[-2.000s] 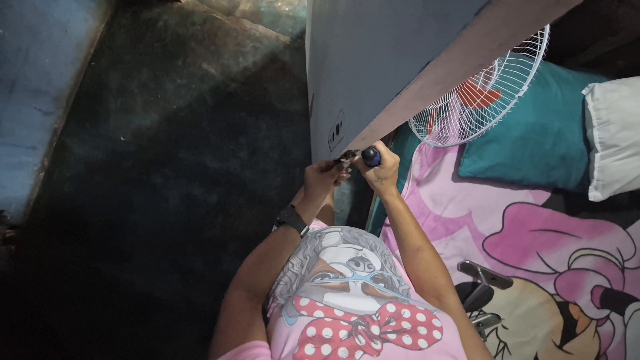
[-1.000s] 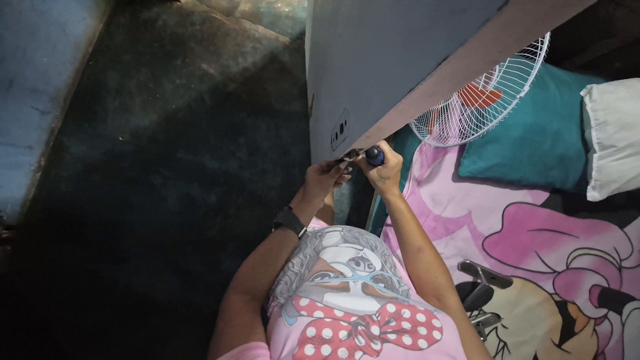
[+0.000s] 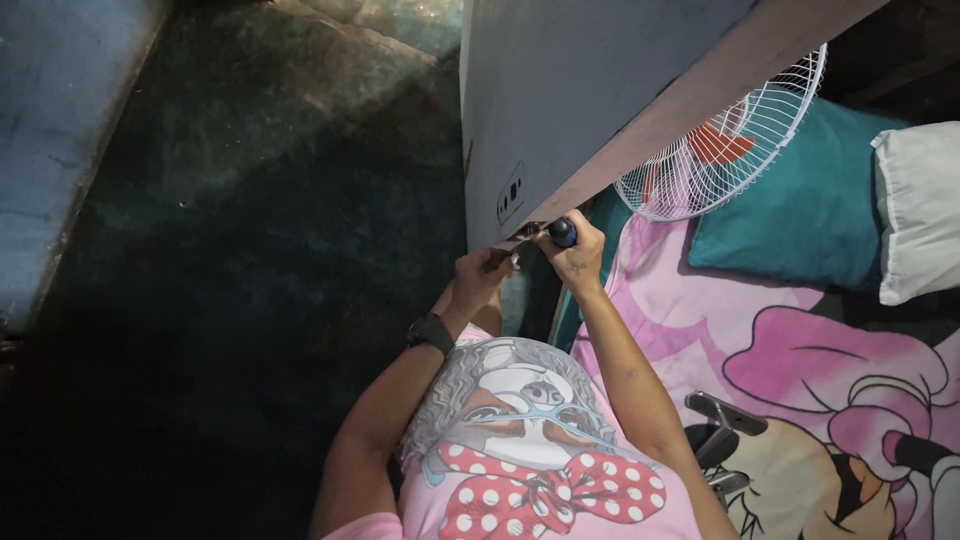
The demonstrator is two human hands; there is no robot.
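My right hand is closed round a dark blue and black handle, probably a screwdriver's, at the edge of a grey door. To its left, my left hand pinches something small at the same edge, with a whitish bit at its fingertips; what it is cannot be told. Small metal parts show between the hands in the door's edge. Just above them, the door face has dark cut-outs inside a drawn outline. The tool's tip is hidden.
A fan with a white wire guard stands right of the door, by a teal pillow and a white pillow. Metal door hardware lies on the pink printed bedding. Dark floor spreads at left.
The handle in my right hand has shifted slightly and tilts differently. My left hand stays at the door's edge, its fingers a little lower.
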